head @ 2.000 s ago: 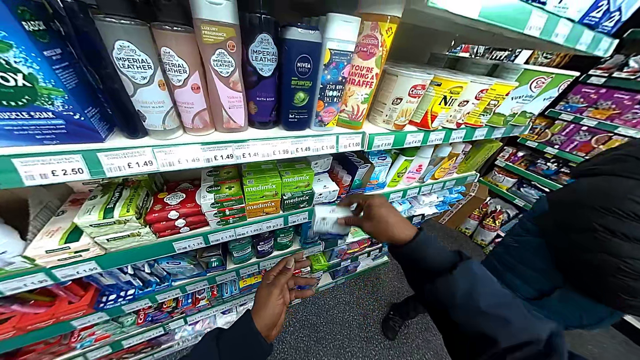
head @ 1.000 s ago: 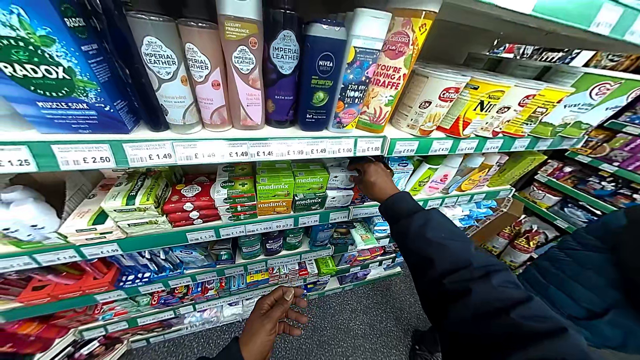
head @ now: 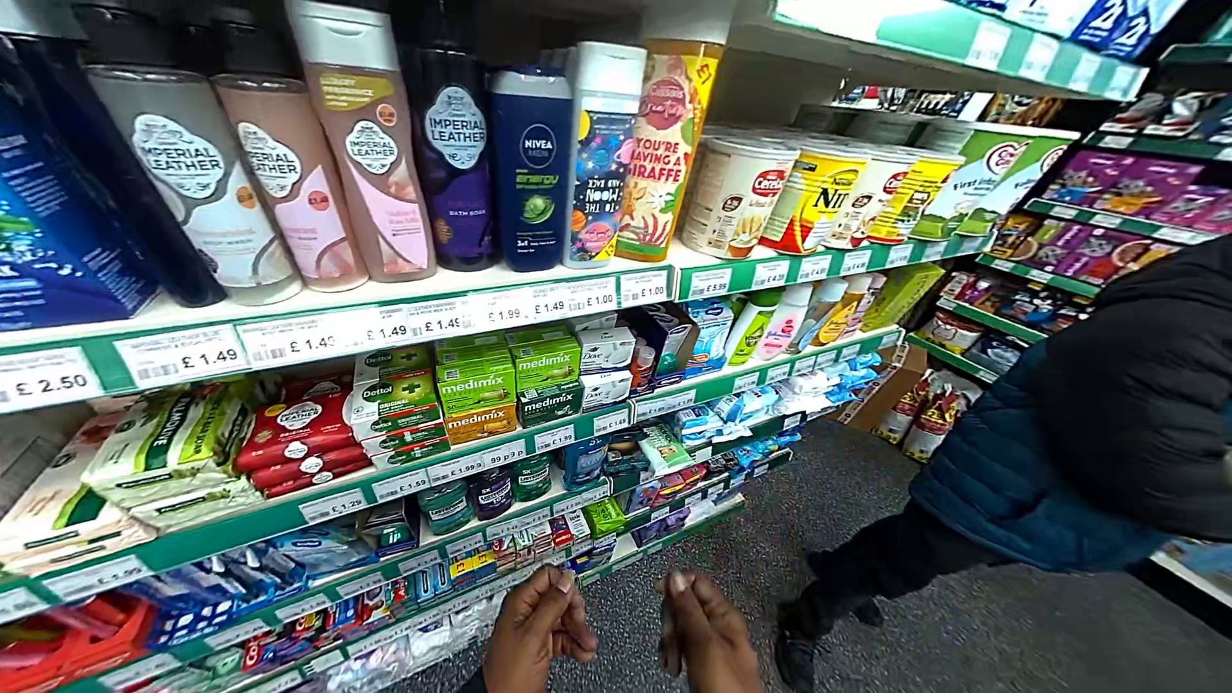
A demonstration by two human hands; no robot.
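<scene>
My left hand (head: 541,630) is low in the middle of the head view, before the lower shelves, its fingers curled loosely with nothing seen in them. Beside it on the right, apart from it, my right hand (head: 705,633) hangs over the dark floor, also curled; whether its fingers are closed is unclear. Above them on the shelf stand white Dove soap boxes (head: 605,348), next to green Medimix soap boxes (head: 544,358). Dettol soap packs (head: 393,393) and red Imperial Leather soap packs (head: 300,423) lie further left.
Body wash bottles (head: 371,144) and Cerelac tins (head: 739,195) line the upper shelf. Mouthwash bottles (head: 445,507) stand lower down. On the right is a person in a dark padded jacket (head: 1049,433), near a cardboard box (head: 885,385) on the floor.
My right hand held a small white box two seconds ago, then reached to the shelf by the Dove boxes. It has drawn back down beside my left hand, and no box is seen in it.
</scene>
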